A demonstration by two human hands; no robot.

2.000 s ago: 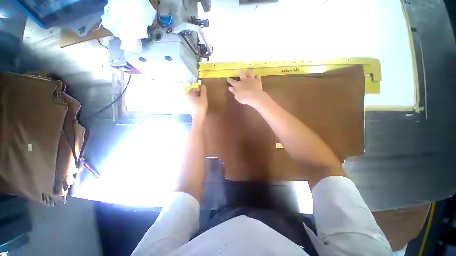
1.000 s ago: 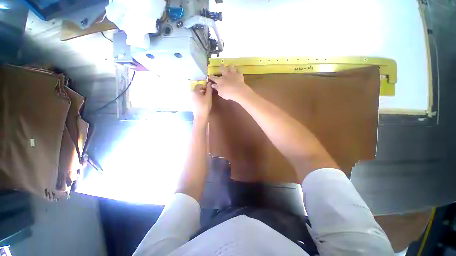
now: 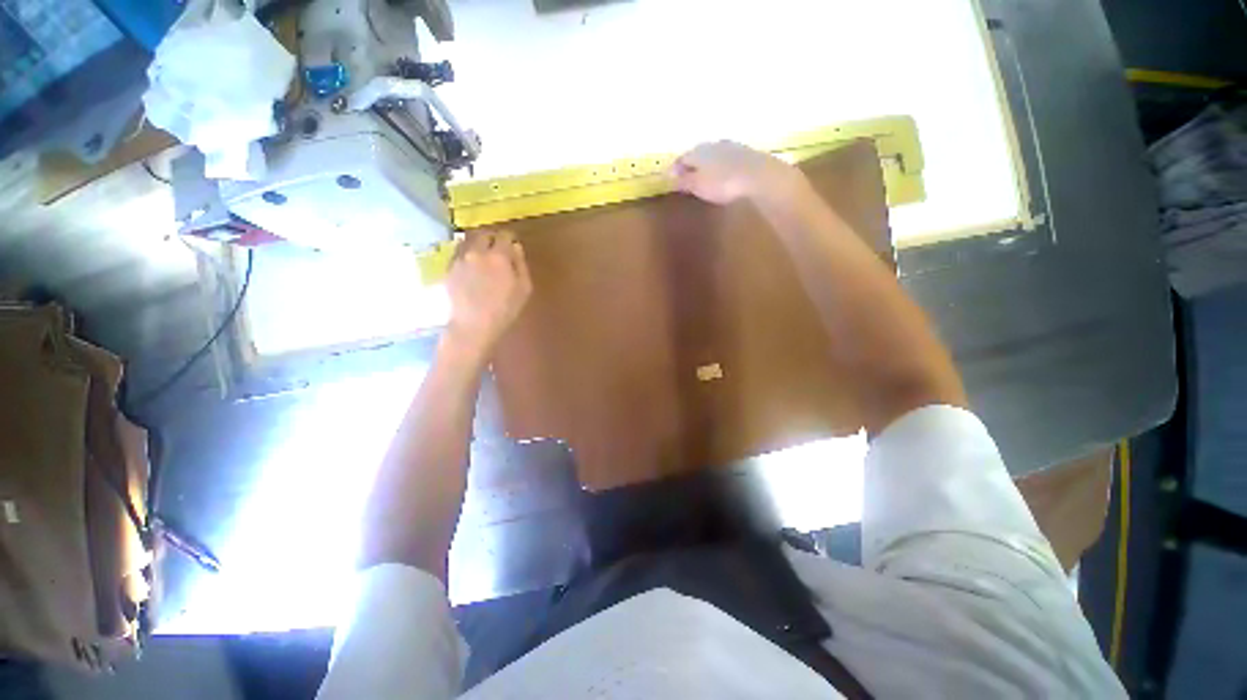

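Note:
A brown bag panel (image 3: 602, 328) lies flat on the machine table, its top edge along the yellow template (image 3: 574, 189). A small pale label (image 3: 708, 372) is on it. My left hand (image 3: 488, 280) is at the panel's top left corner beside the machine head, fingers bent on the panel edge; whether it pinches the edge is unclear. My right hand (image 3: 725, 174) is at the middle of the template, fingers curled on the template and panel edge; its fingertips are partly hidden, so its grip is unclear.
The white machine head (image 3: 342, 178) stands left of the template, with a crumpled white bag (image 3: 219, 82) on it. A brown panel stack (image 3: 62, 479) hangs at the left table edge, a dark pointed tool (image 3: 185, 542) beside it. More brown sheets (image 3: 1074, 509) are low at right.
The view has turned and shifted. My right hand has moved right along the template, away from my left hand. My left hand has moved slightly onto the panel's corner.

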